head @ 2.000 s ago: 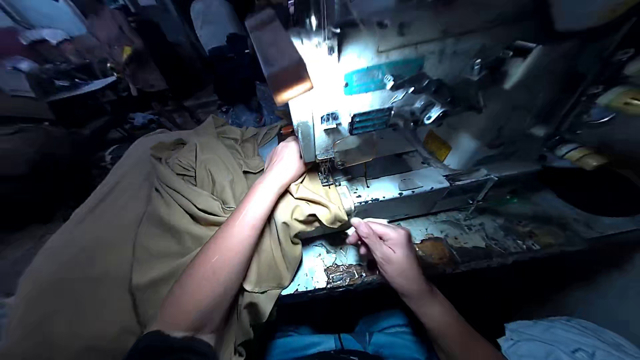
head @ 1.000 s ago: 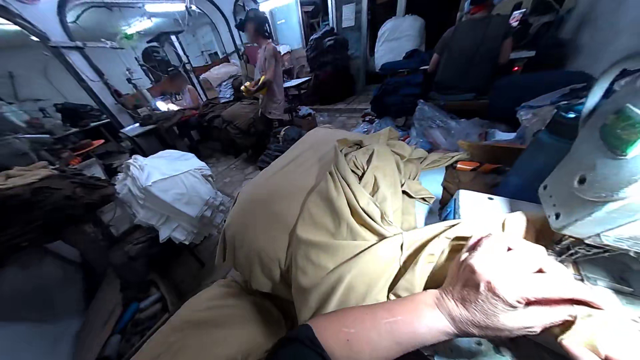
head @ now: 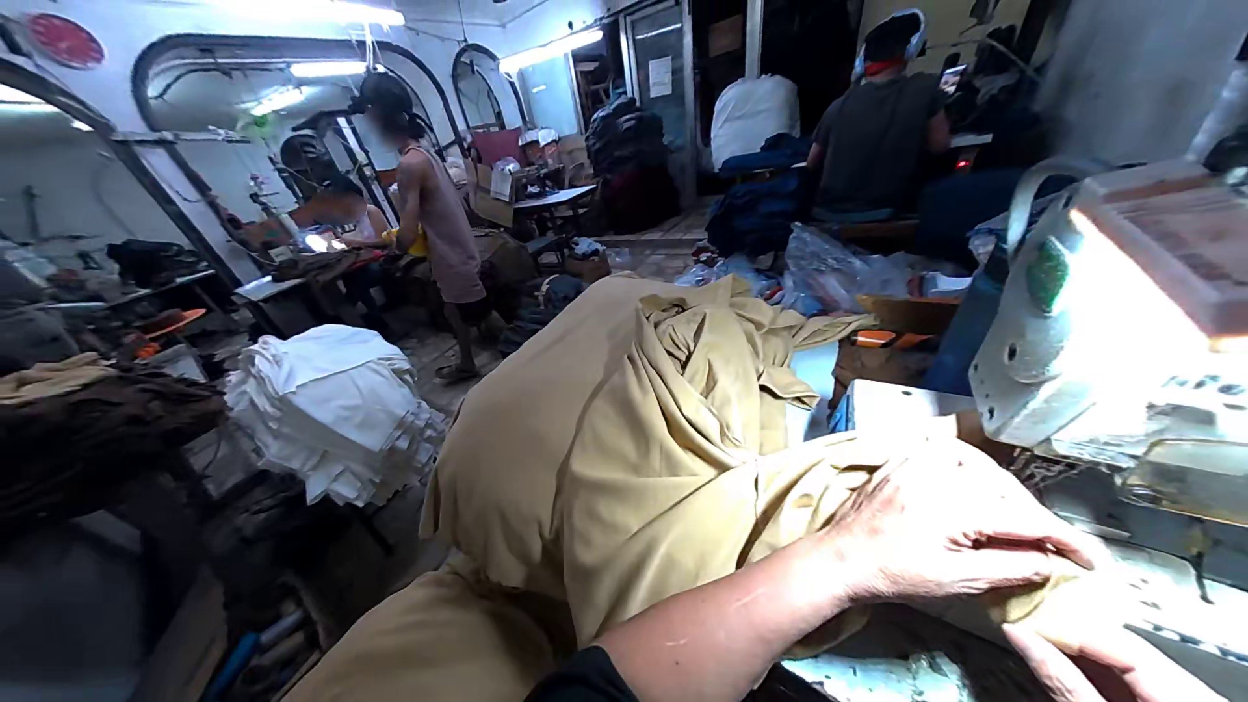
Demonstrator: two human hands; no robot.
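A large tan fabric garment [head: 604, 439] lies heaped across the middle and runs right to an industrial sewing machine [head: 1082, 322] with a bright lamp. My left hand [head: 946, 536] lies over the narrow end of the cloth beside the machine bed, its fingertips pinching a fold. At the lower right corner my right hand [head: 1111, 634] is partly cut off by the frame and overlit; its fingers are at the same fold's edge, and their grip is unclear. The needle area is not clearly visible.
A stack of white cloth pieces [head: 331, 400] stands left, near dark folded cloth [head: 97, 439]. One person [head: 439, 214] stands further back; another [head: 877, 136] sits facing away. Plastic bags [head: 829, 263] and a cardboard box [head: 907, 317] lie beyond the tan cloth.
The view has swung far left from the machine to the room. My left hand stays on the tan cloth; between one second ago and now, both hands show little plain movement.
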